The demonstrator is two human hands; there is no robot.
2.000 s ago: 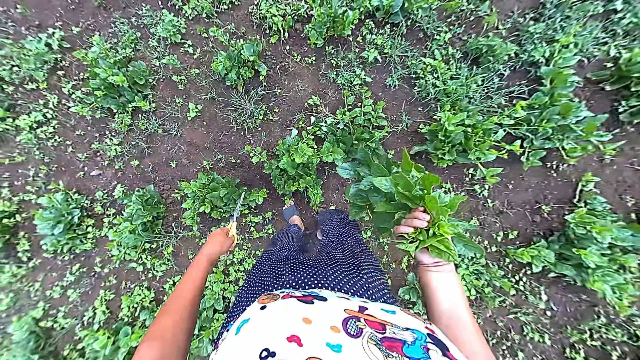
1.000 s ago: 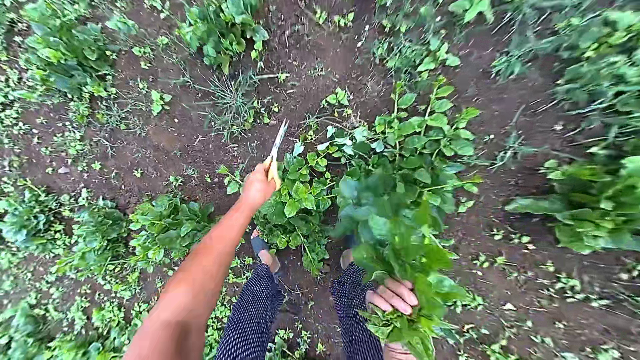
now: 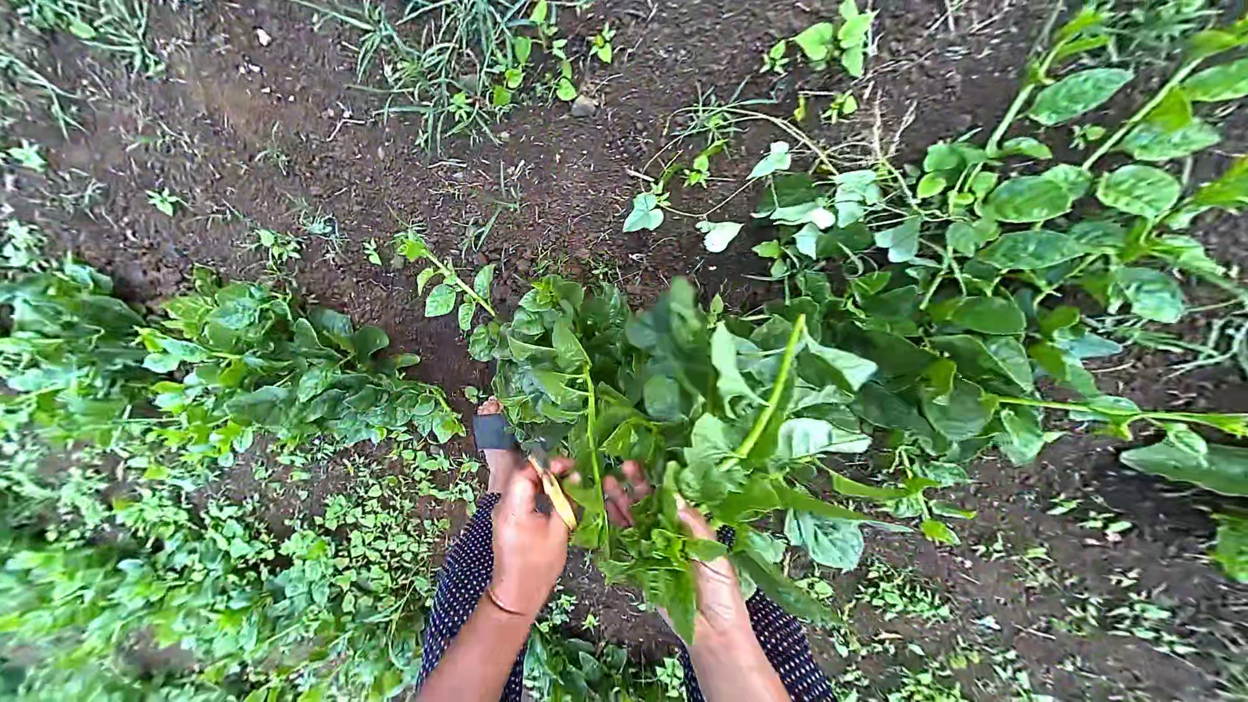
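My left hand (image 3: 531,531), with a thin bangle at the wrist, is closed around a cutting tool with yellow handles (image 3: 554,495), apparently scissors; its blades are hidden among the leaves. My right hand (image 3: 697,556) grips a large bunch of leafy green stems (image 3: 751,444), and leaves cover part of its fingers. Both hands are close together, low over a leafy green plant (image 3: 556,351) rooted in the soil. The bunch overlaps this plant, so where one ends and the other begins is unclear.
More leafy plants (image 3: 283,370) grow at the left, and long leafy stems (image 3: 1033,244) spread at the right. Grass tufts (image 3: 439,68) stand in the brown soil (image 3: 322,146) at the top. One foot in a dark strap (image 3: 494,432) is just behind my left hand.
The left hand with the cutting tool has come in from the side to the plant, beside the right hand. The right hand still holds its bunch. The view has moved lower and closer.
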